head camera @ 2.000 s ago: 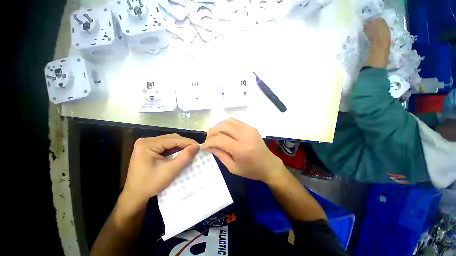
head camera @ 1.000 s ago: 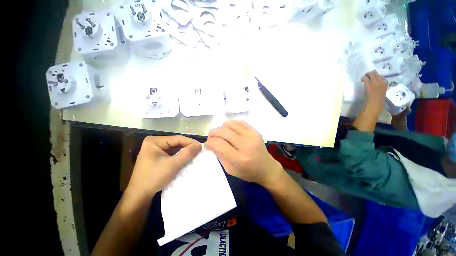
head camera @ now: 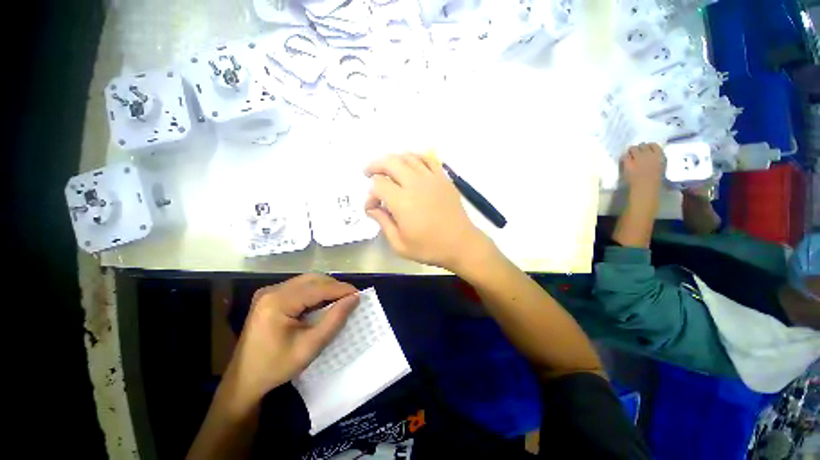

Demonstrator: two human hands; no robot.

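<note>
My left hand holds the label sheet by its top edge, below the table edge. The sheet is white with faint rows. My right hand is over the table, palm down, fingers bent, beside the middle housing. It covers the spot of the third housing; whether a label is at the fingertips is too small to tell. Two white socket housings show at the front edge, one to the left and one in the middle. A black-handled slim tool lies right of my right hand.
Three white adapters with pins up stand at the left, the nearest by the table corner. Loose white parts are heaped at the back. On the right, a person's hand is by a white housing, near a red crate.
My right hand has left the sheet and moved up over the table to the third housing. My left hand stays with the sheet, slightly lower. The view has shifted a little.
</note>
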